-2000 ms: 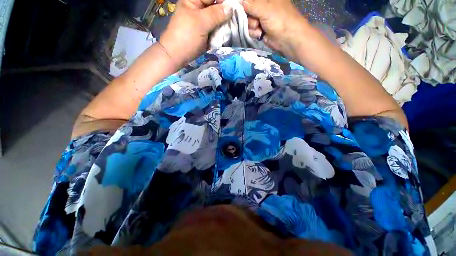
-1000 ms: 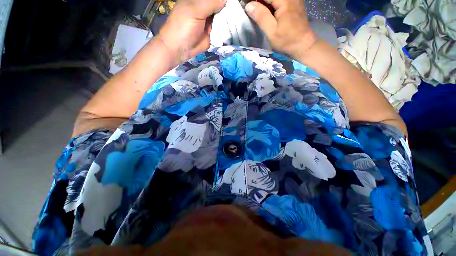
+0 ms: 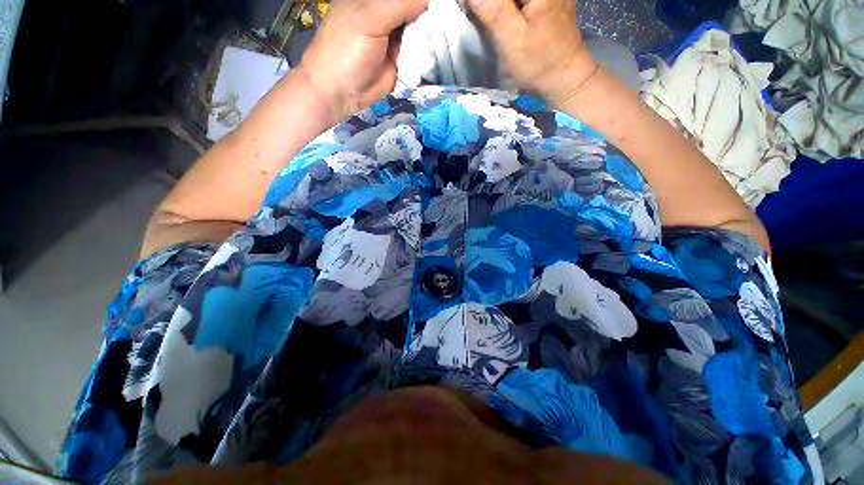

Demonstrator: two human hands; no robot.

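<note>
A white cloth garment piece (image 3: 445, 52) hangs between my hands at the top edge of the picture, over my lap. My left hand (image 3: 360, 47) is at its left side with the fingers closed on the cloth. My right hand (image 3: 540, 43) is at its right side, with thumb and fingers at the cloth's upper edge. The fingertips of both hands are cut off by the top edge, so the pinched edge is hidden. No tool can be made out in my right hand.
A cream cloth bundle (image 3: 720, 109) lies in a blue-rimmed tub at right. A grey-cream heap (image 3: 824, 76) lies further right by blue material (image 3: 815, 204). White paper (image 3: 248, 85) lies at upper left, near small yellow items (image 3: 313, 13). The floor is speckled.
The cloth between my hands is more spread than two seconds ago. My right hand has turned and shifted slightly up and right; my left hand has shifted slightly left.
</note>
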